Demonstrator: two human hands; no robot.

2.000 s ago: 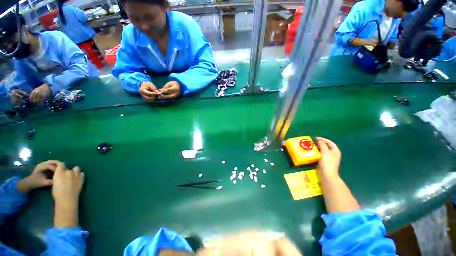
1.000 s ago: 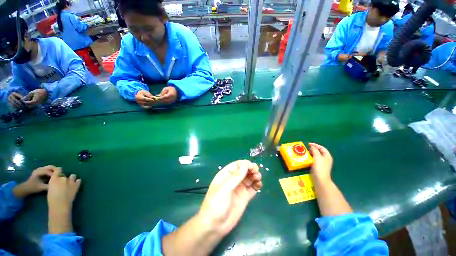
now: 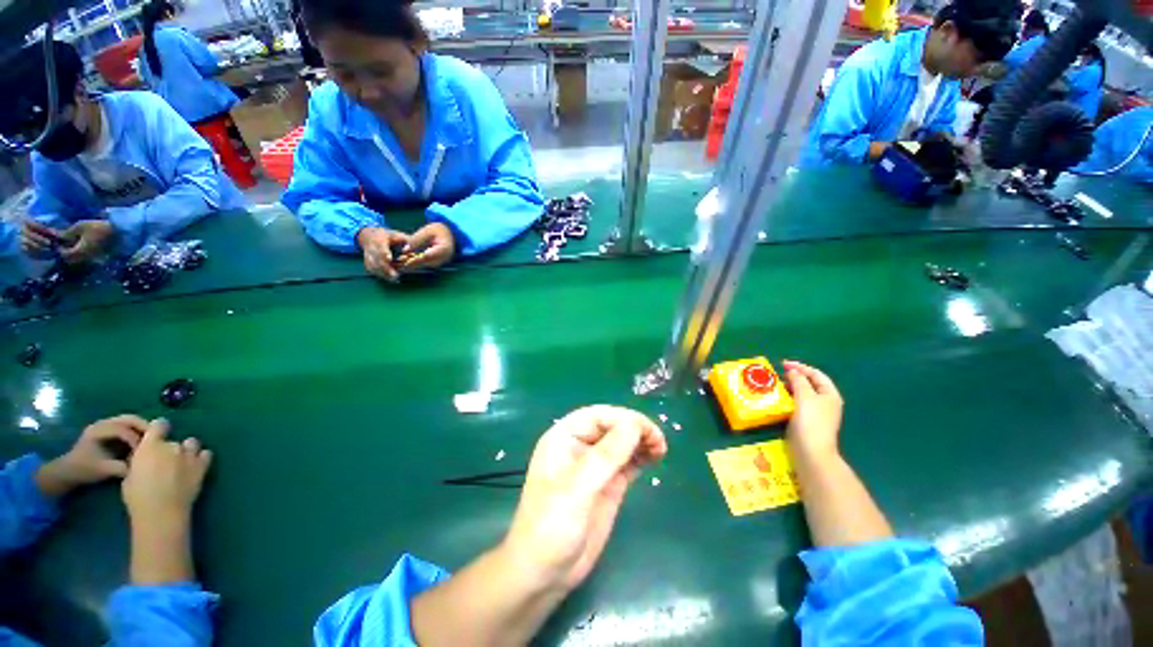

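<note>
My left hand (image 3: 584, 487), bare, is over the belt in the middle with thumb and fingers drawn together; I cannot tell if a small piece is between them. It hides most of the small white bits; a few (image 3: 655, 480) show around it. My right hand (image 3: 816, 415) is at the right side of the yellow-orange emergency stop button box (image 3: 749, 394), fingers curled; I cannot tell if it grips anything. Black tweezers (image 3: 478, 479) lie left of my left hand, partly covered by it. A yellow label card (image 3: 754, 478) lies below the box, by my right wrist.
A metal post (image 3: 746, 190) slants up behind the box. A pale flat piece (image 3: 472, 402) lies mid-belt. A black unit (image 3: 178, 392) lies left, near another worker's hands (image 3: 158, 468). Workers in blue sit opposite with heaped units (image 3: 563, 228). Clear plastic (image 3: 1113, 335) lies at right.
My left hand has risen from the bottom edge to over the white bits, then barely moved. The dark units on the belt have shifted left. My right hand remains beside the box.
</note>
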